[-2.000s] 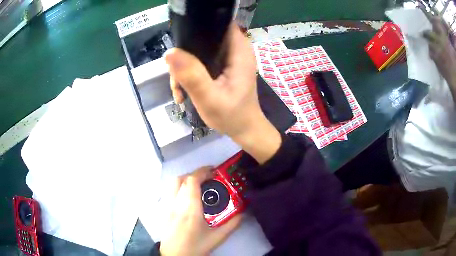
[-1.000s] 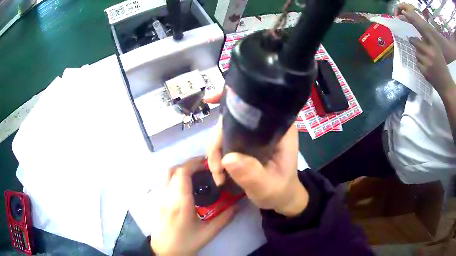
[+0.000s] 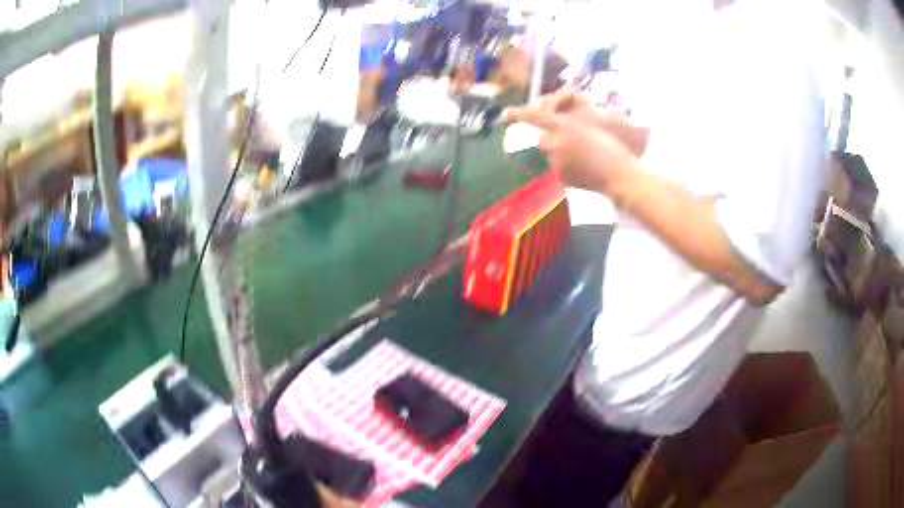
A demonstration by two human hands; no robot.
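Note:
The view is tilted up and to the right, and blurred. The black electric screwdriver (image 3: 275, 478) stands at the bottom edge, right of the feeder, with its thick black hanger or cord curving up and right. A small patch of my right hand (image 3: 335, 498) shows beside it, cut off by the bottom edge; its grip is hidden. My left hand is out of the picture. The white-grey screw feeder (image 3: 185, 448) is at the lower left, partly cut off. The radio worked on earlier is out of view.
Pink-and-white sticker sheets (image 3: 347, 429) lie right of the screwdriver, with a black-and-red radio (image 3: 423, 408) on them. Red and yellow boxes (image 3: 510, 243) stand in a row beyond. A person in a white shirt (image 3: 659, 327) stands at right, near an open carton (image 3: 738, 451). A metal post (image 3: 213, 198) rises at left.
The view has swung up and right, so the feeder and screwdriver now appear lower left. The left hand and the red radios at left and centre have left the picture; more boxes show.

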